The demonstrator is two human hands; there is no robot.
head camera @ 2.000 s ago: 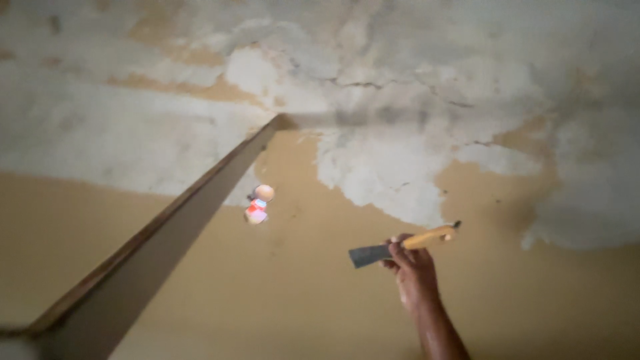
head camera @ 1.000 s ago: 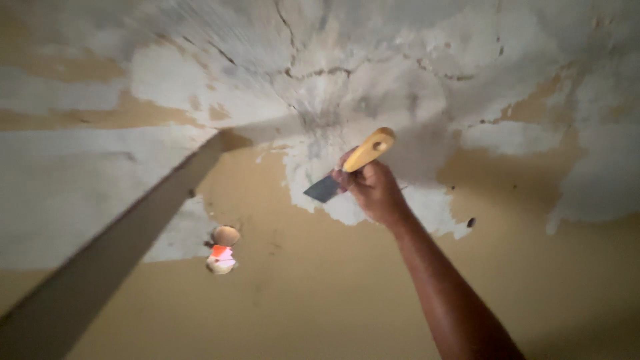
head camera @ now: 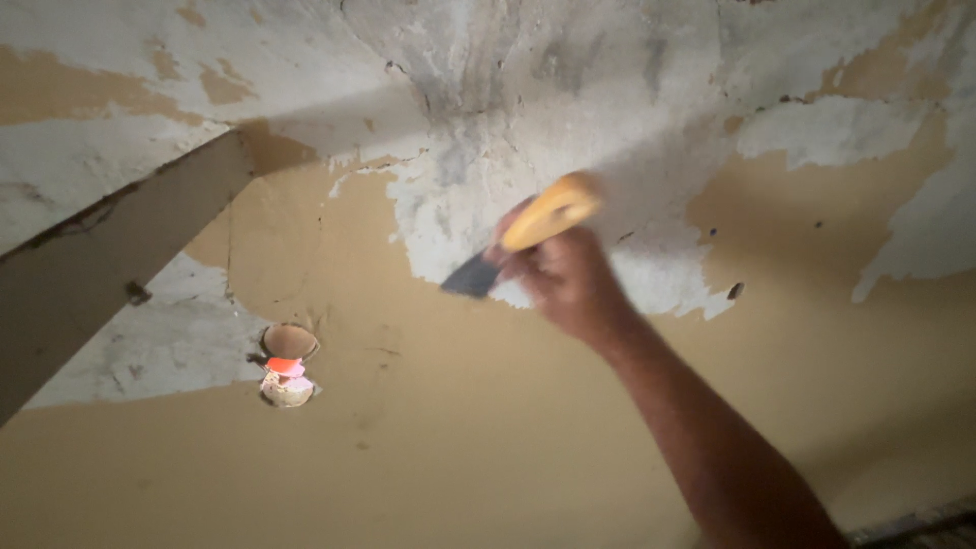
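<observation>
My right hand (head camera: 564, 274) is closed around a putty knife (head camera: 553, 211) with a yellow handle and a dark, flat blade. The blade points down and left, over the lower border of a pale patch (head camera: 450, 229) where the tan paint (head camera: 473, 396) is gone. Hand and tool are slightly blurred, and whether the blade touches the wall cannot be told. Cracks and grey stains mark the bared surface above the hand. My left hand is out of view.
A beam-like ledge (head camera: 130, 221) juts in from the left. Below its far end, two round holes (head camera: 290, 341) sit one over the other in the wall, with a bright red-pink spot between them. A small dark hole (head camera: 735, 290) lies right of the hand.
My right hand has carried the putty knife from the tan paint up to the pale patch, and the blade now points more downward. The view has shifted closer to the wall.
</observation>
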